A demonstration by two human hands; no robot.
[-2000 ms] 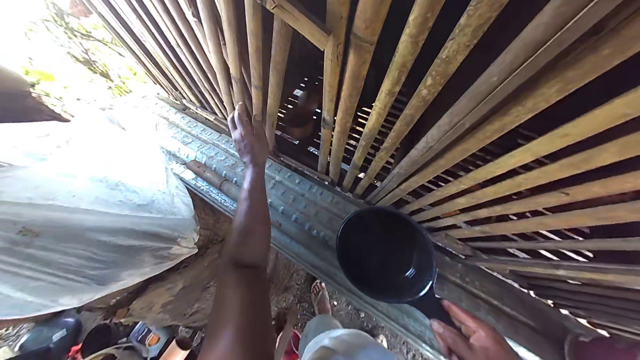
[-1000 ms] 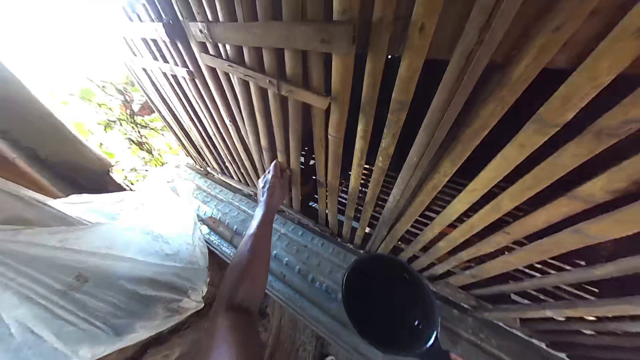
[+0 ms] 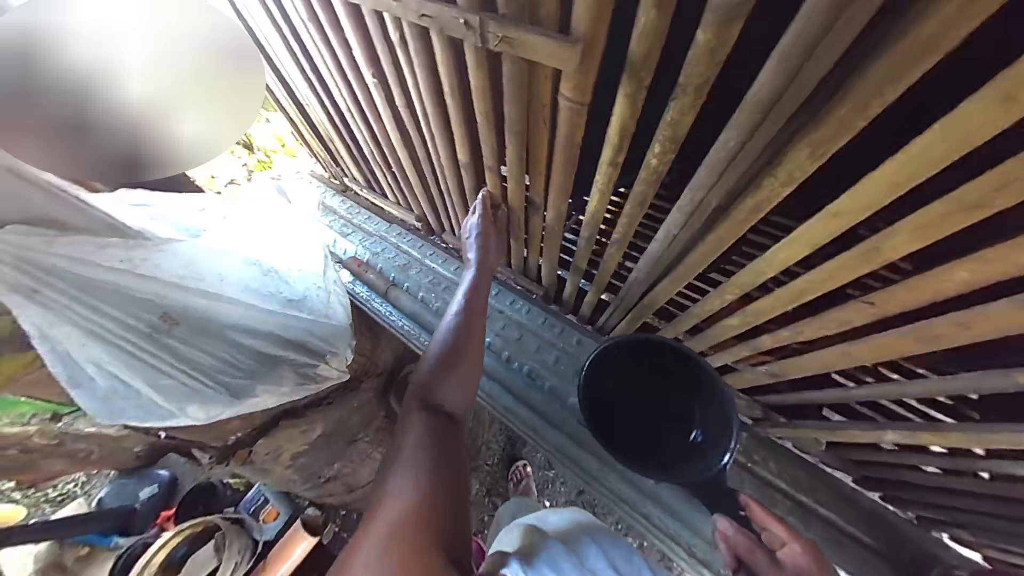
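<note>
My left hand (image 3: 484,232) is on a bamboo slat (image 3: 482,128) low in the slatted wall, where the slats come down to a grey metal trough (image 3: 528,320). Its fingers wrap partly behind the slat and are partly hidden. My right hand (image 3: 768,540) grips the handle of a black dipper (image 3: 658,408) at the lower right. The dipper's round bowl is over the trough, beside the foot of the slats, and looks dark inside, with a small glint. What it contains cannot be told.
A bamboo piece (image 3: 388,292) lies in the trough. Whitish plastic sheeting (image 3: 184,320) drapes at the left. Below it are a log (image 3: 320,448), a dark container (image 3: 136,488), a plastic bottle (image 3: 266,510) and other items on the ground. A crosspiece (image 3: 480,32) spans several slats.
The short diagonal bamboo piece across the slats, seen one second ago, is no longer in the same position. The right hand, out of view one second ago, shows again on the handle.
</note>
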